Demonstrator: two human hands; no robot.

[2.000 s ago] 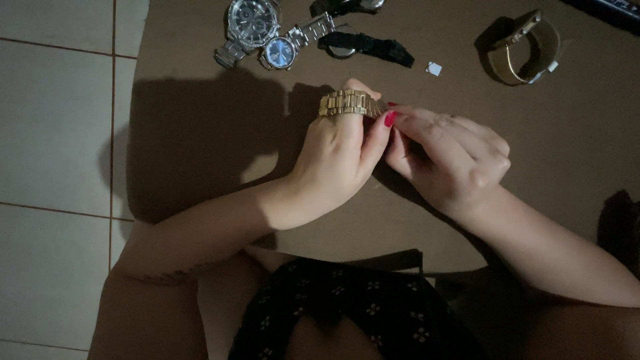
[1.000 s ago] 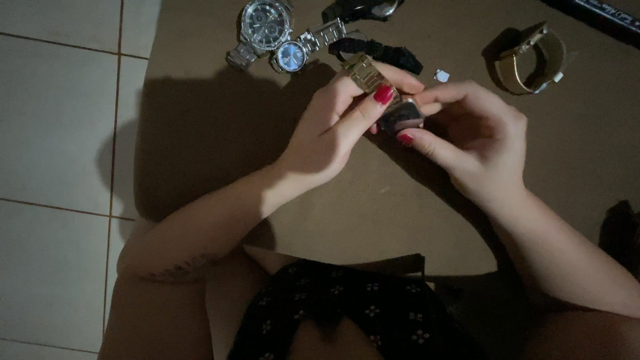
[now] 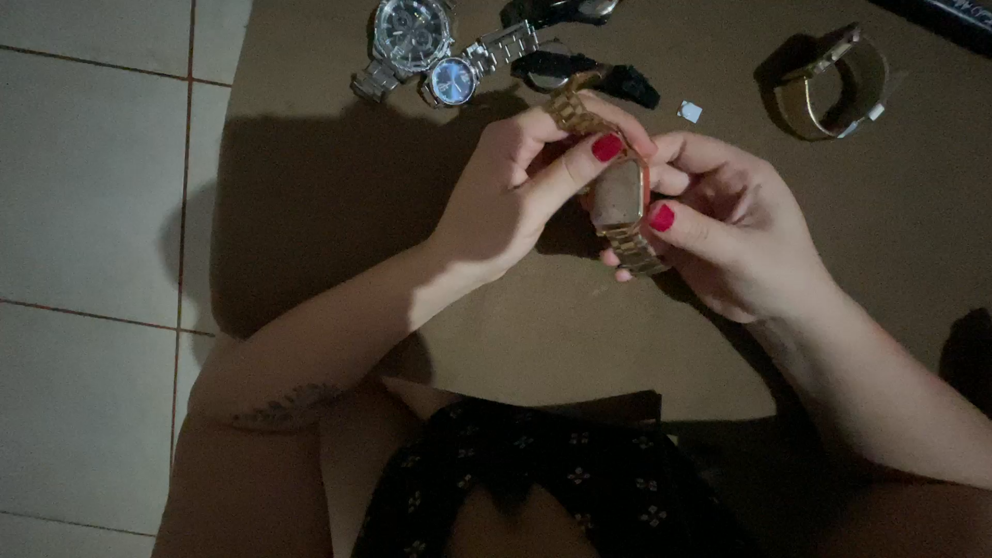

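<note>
Between my two hands is a gold-toned wristwatch [image 3: 618,194] with a metal link bracelet, raised over the brown surface. My left hand [image 3: 535,178] grips it at the upper end, its thumb on the links beside the case. The fingers and thumb of my right hand [image 3: 721,225] hold the case's right edge. Below the case the lower part of the bracelet hangs down, with fingertips showing behind it. The case face toward me is plain and greyish; I cannot tell whether it is the dial or the back.
Beyond my left hand lie a large silver chronograph watch [image 3: 411,35], a silver watch with a blue dial [image 3: 452,81] and dark-strapped watches [image 3: 558,70]. A small white tag [image 3: 689,111] and another gold-toned watch [image 3: 829,85] lie to the right. Floor tiles [image 3: 93,186] border the brown surface [image 3: 527,325].
The gold-toned watch has turned in my hands, and its case and lower bracelet now show. Two seconds ago its bracelet was around my left fingers. My right hand has opened out somewhat beside the case.
</note>
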